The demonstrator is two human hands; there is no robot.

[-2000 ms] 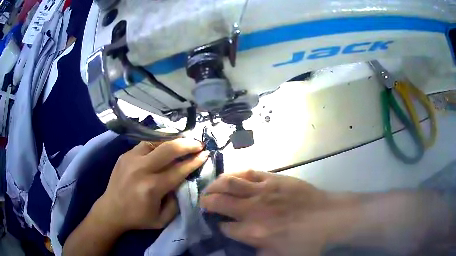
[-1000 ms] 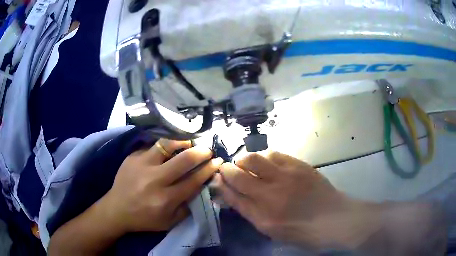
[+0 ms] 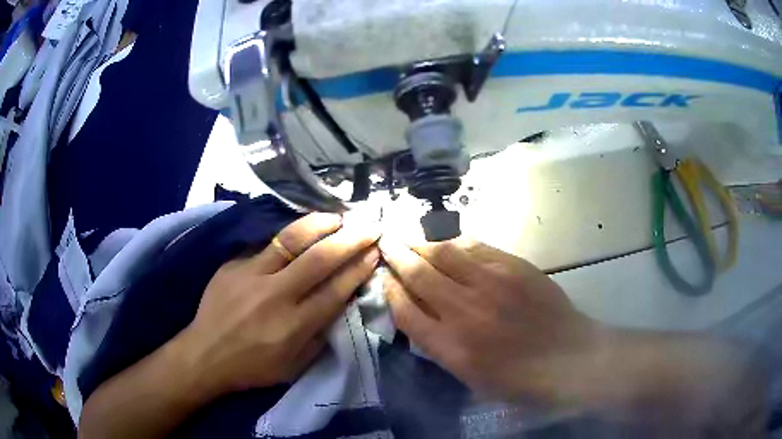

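The navy garment (image 3: 163, 317) lies under and left of my hands, with a pale grey piece (image 3: 330, 377) with dark stitch lines hanging below my fingertips. My left hand (image 3: 274, 300) pinches the cloth just in front of the needle area. My right hand (image 3: 489, 317) pinches the cloth there too, its fingertips touching or nearly touching the left ones. The white sewing machine (image 3: 600, 64) has a blue stripe and "JACK" lettering. The needle area is washed out by bright light, and my fingers hide the cloth edge. A small dark grey block (image 3: 441, 225) is just above my right fingers.
Thread snips (image 3: 705, 227) with green and yellow handles lie on the machine bed (image 3: 583, 206) at right. The shiny curved metal guard (image 3: 266, 137) is above my left hand. Pale grey and navy garment pieces (image 3: 43, 171) are piled at far left.
My right hand has moved up and in beside my left fingertips. The dark strip end seen between the fingers earlier is now mostly hidden. The camera view has shifted slightly.
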